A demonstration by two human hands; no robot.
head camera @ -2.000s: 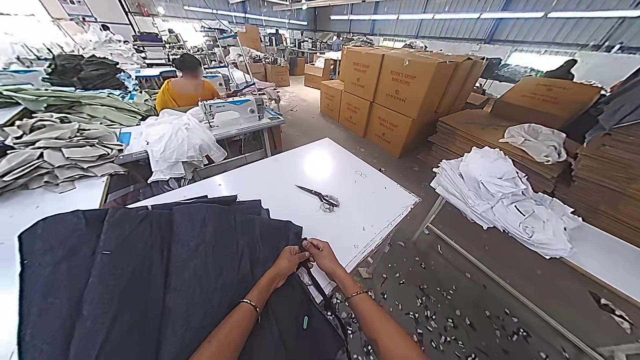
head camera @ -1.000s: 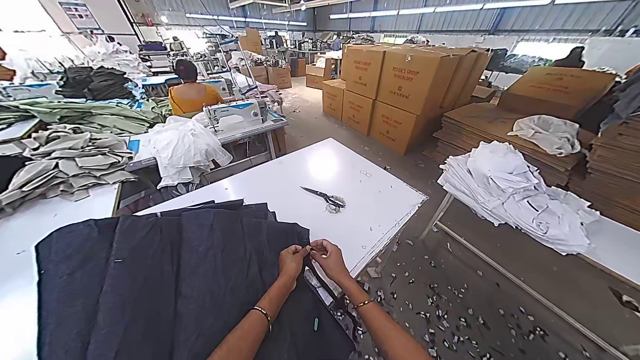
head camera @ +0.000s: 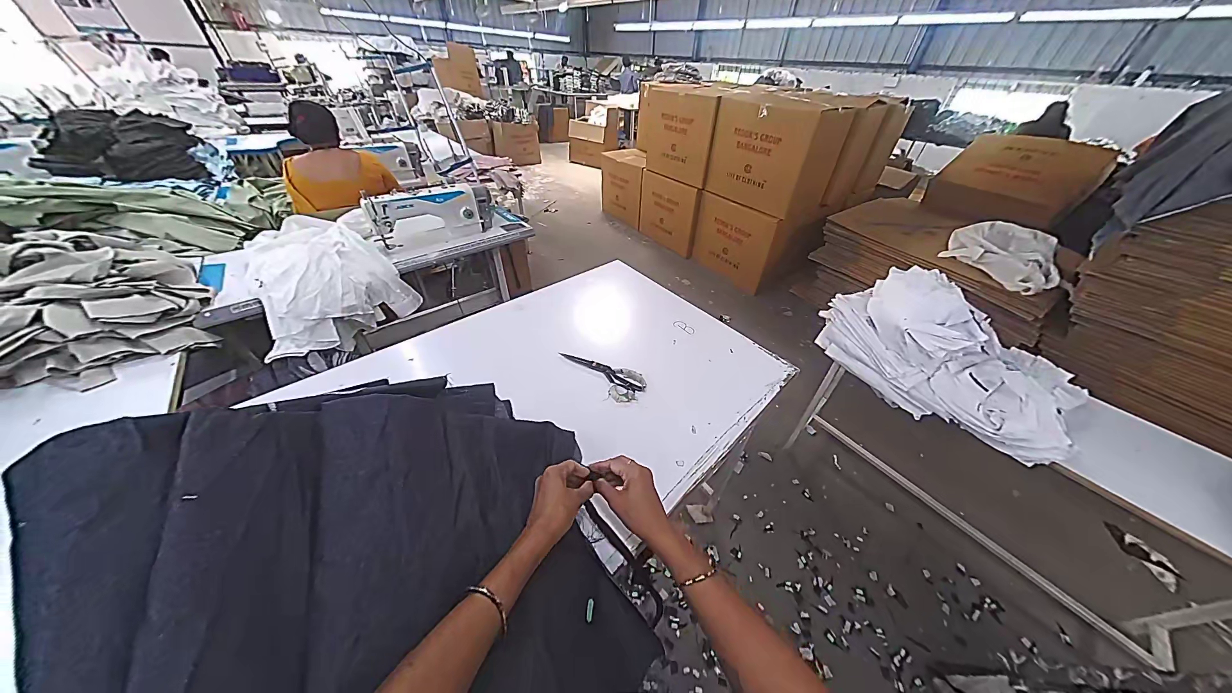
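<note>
Dark navy fabric pieces (head camera: 385,539) lie overlapped in a stack over the near left of a white table (head camera: 674,404). At the stack's right corner, my left hand (head camera: 558,499) pinches a dark edge of the cloth. My right hand (head camera: 630,489) pinches the same dark edge just beside it, and the fingertips of both hands nearly meet. A narrow dark strip hangs below them past the table's edge. Scissors (head camera: 608,372) with pale wrapping on their handles lie on the table beyond my hands. What exactly is between the fingertips is too small to tell.
A sewing machine (head camera: 428,214) stands beyond the table, white cloth (head camera: 322,279) beside it, with a seated person behind. Cardboard boxes (head camera: 770,154) are stacked ahead. At right, white fabric pieces (head camera: 943,356) lie on another table. Scraps litter the floor (head camera: 828,577). Grey fabric (head camera: 87,298) is piled at left.
Both hands stay together at the corner of the dark fabric, with only small shifts of the fingers. The scissors have not moved on the table.
</note>
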